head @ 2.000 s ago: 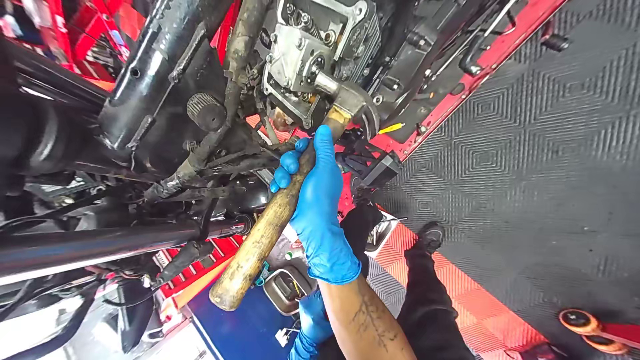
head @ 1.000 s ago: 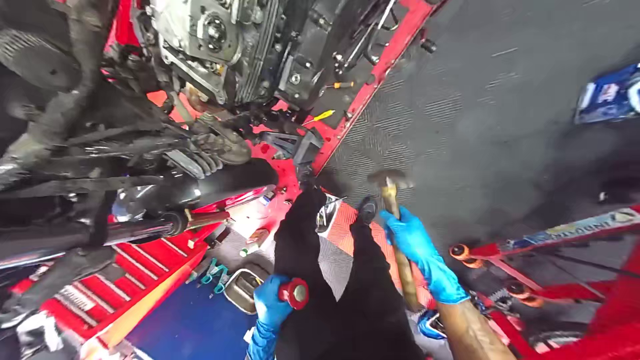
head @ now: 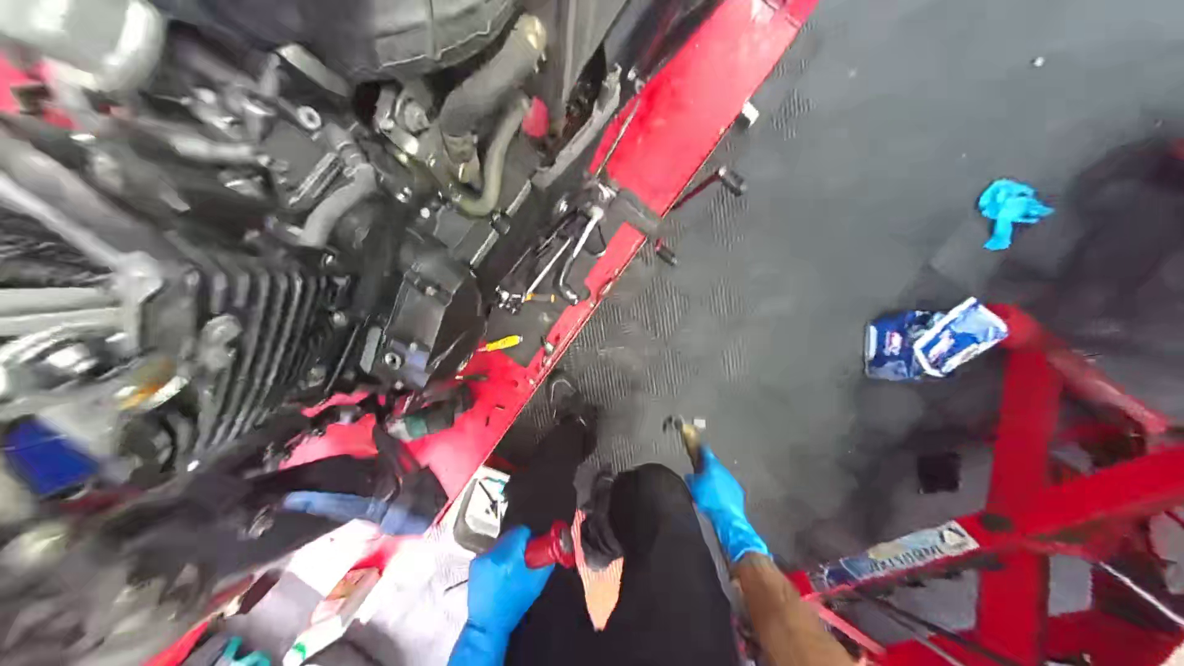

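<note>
My left hand (head: 504,578), in a blue glove, is closed around a red cylindrical object (head: 551,546) at the bottom centre, over my dark trousers. To its right, my right hand (head: 721,504), also gloved in blue, grips a hammer (head: 688,438) by its wooden handle; the head points away from me and most of the handle is hidden. A motorcycle engine with cooling fins (head: 254,342) fills the left side. Wrenches (head: 575,250) and a yellow marker-like item (head: 500,343) lie on the red lift platform (head: 675,120) beside it.
Black textured floor mat (head: 786,277) spreads along the right of the platform. On it lie blue packages (head: 934,339) and a crumpled blue glove (head: 1010,211). A red metal frame (head: 1027,481) stands at the lower right. A small open container (head: 482,507) sits near my left hand.
Two seconds ago the hammer was up against the engine; my right hand has since carried it away, over the floor. The red object shows in my left hand from the middle frame on. The view has shifted greatly.
</note>
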